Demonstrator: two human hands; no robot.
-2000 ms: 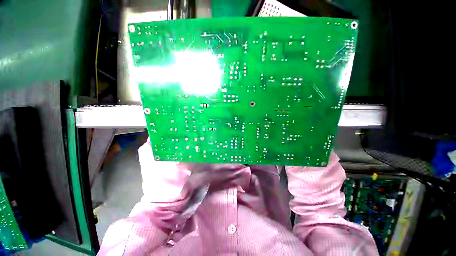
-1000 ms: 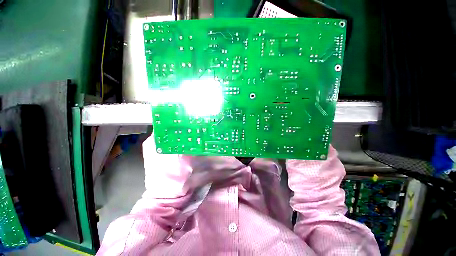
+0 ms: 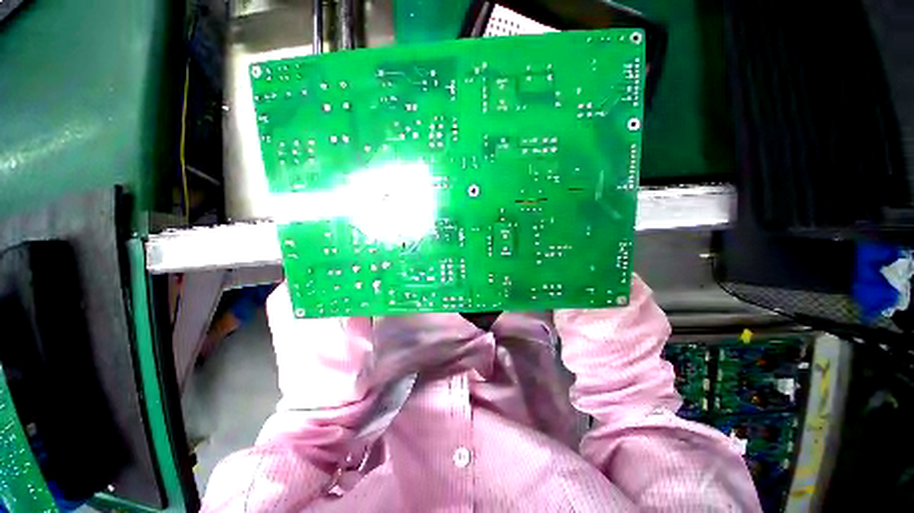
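A large green circuit board (image 3: 561,150) is held up in the air in front of my chest, its solder side facing the camera. A strong white glare covers its left middle part. Both pink sleeves run up behind the board's lower corners. My left hand and my right hand are hidden behind the board, so their fingers and grip cannot be seen.
A silvery rail (image 3: 688,207) crosses behind the board. A black box with a white dotted panel (image 3: 511,24) lies beyond it. A tray of boards (image 3: 819,421) is low at right. Dark foam pads (image 3: 75,351) lie at left, a black sheet stack (image 3: 812,110) at right.
The board has shifted left in view and tilted slightly, its right side higher. The surroundings have also shifted left a little. Earlier, the board moved up slightly at its lower edge.
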